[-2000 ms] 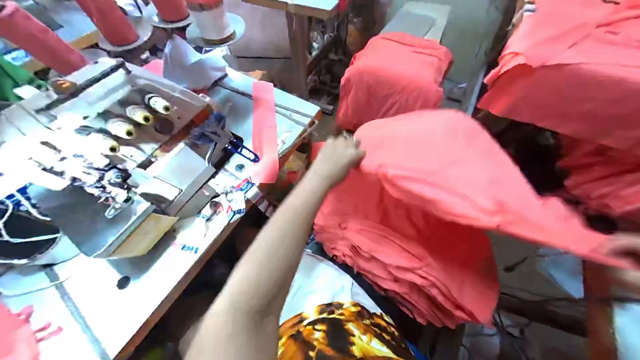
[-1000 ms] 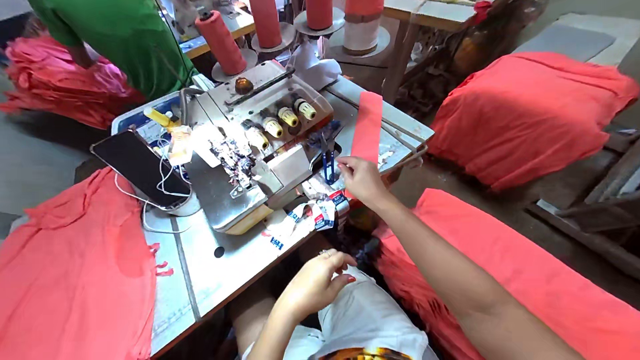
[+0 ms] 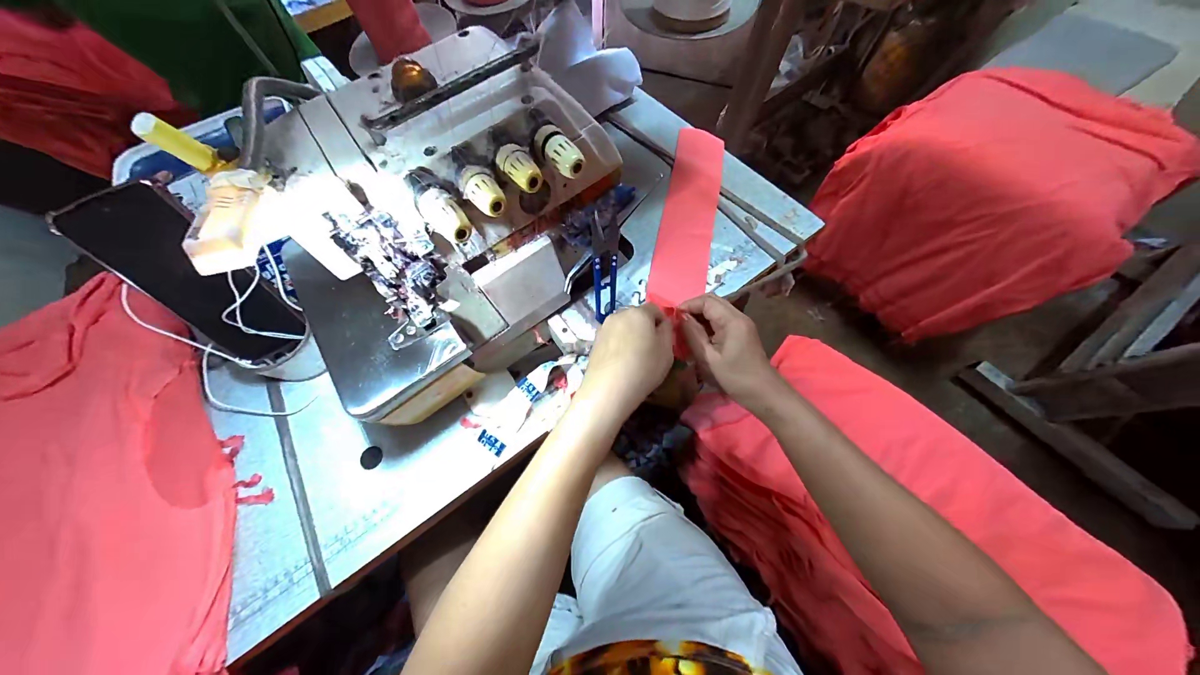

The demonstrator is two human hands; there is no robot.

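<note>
Both hands meet at the near end of a coral-coloured fabric strip [image 3: 689, 216], which lies on the sewing table's right part. My left hand [image 3: 633, 352] is closed on the strip's end. Beside it, my right hand [image 3: 727, 347] pinches the same end between thumb and fingers. Just left of the strip are blue-handled thread snips [image 3: 606, 281]. An overlock sewing machine [image 3: 506, 272] with several cream tension dials stands lit by a lamp, to the left of my hands. White labels [image 3: 525, 389] with blue print lie near the table's front edge.
Coral fabric [image 3: 94, 487] covers the table's left side. A smartphone [image 3: 159, 262] with a white cable leans behind it. Stacked coral fabric [image 3: 919, 487] is beside my right leg, another pile [image 3: 1003, 197] farther back. A wooden frame [image 3: 1106, 384] stands at right; a person in green [image 3: 187, 47] is behind.
Two seconds ago, I held a large coral piece over the stack at right. Since one second ago, my left hand has moved up from my lap to the strip; both hands now grip its end.
</note>
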